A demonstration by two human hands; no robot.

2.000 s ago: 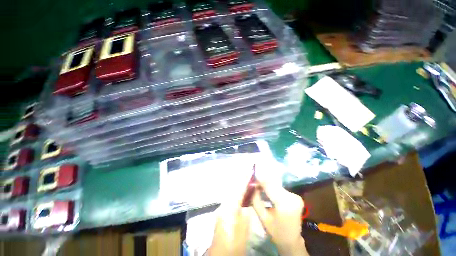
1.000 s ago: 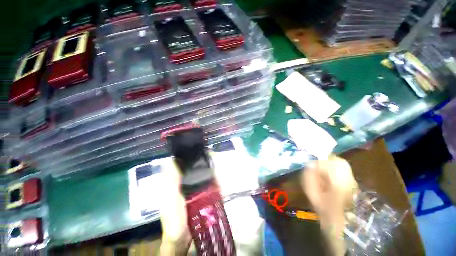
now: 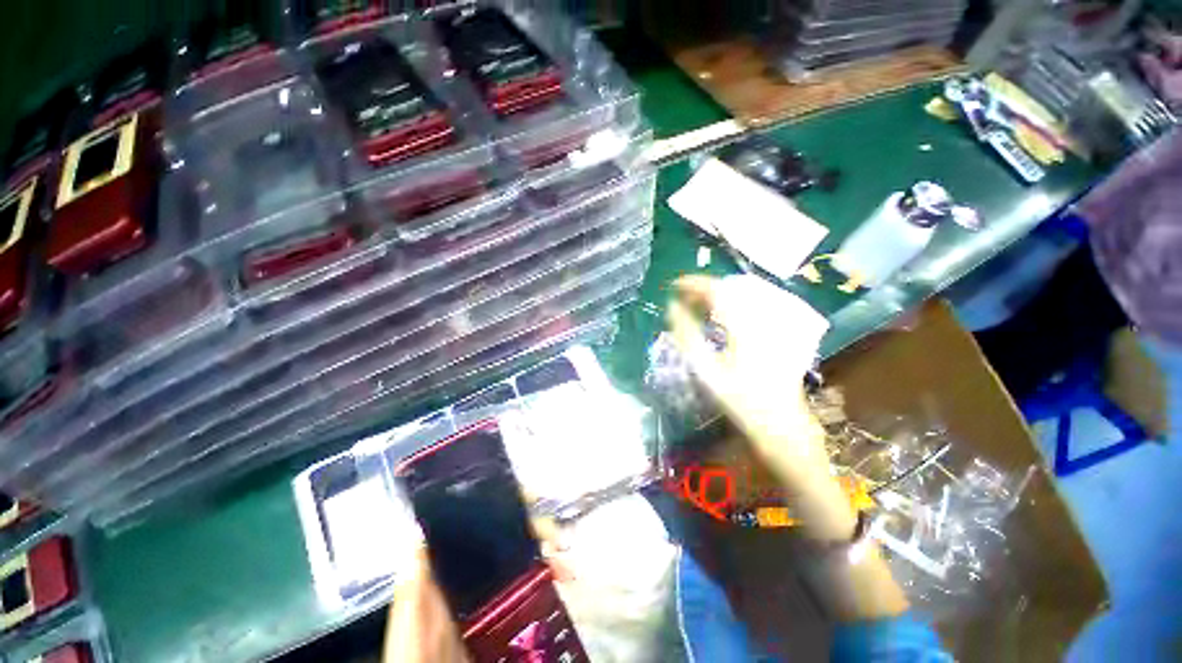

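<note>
My left hand (image 3: 421,611) holds an open red flip phone (image 3: 473,518) at the bottom centre, its black screen half up and its red keypad half cut off by the lower edge. Behind it lies the white lens sheet (image 3: 590,440) with several black-framed lenses. My right hand (image 3: 710,339) is stretched over the bench, beside a crumpled white wipe (image 3: 793,317) and clear film (image 3: 668,376). It is blurred, and whether it grips anything cannot be told. A white cloth (image 3: 629,570) lies by the phone.
A tall stack of clear blister trays (image 3: 428,304) with red phones fills the left. White paper (image 3: 745,218) and a bottle (image 3: 888,240) stand right of centre. The orange air gun (image 3: 778,516) and red hose (image 3: 709,488) are under my right forearm, near the scrap box (image 3: 1024,518). Another person's sleeve (image 3: 1141,246) shows.
The phone was upright in both hands, then opened in my left hand alone. My right hand went to the right, then forward to the wipe and film. The view has shifted right.
</note>
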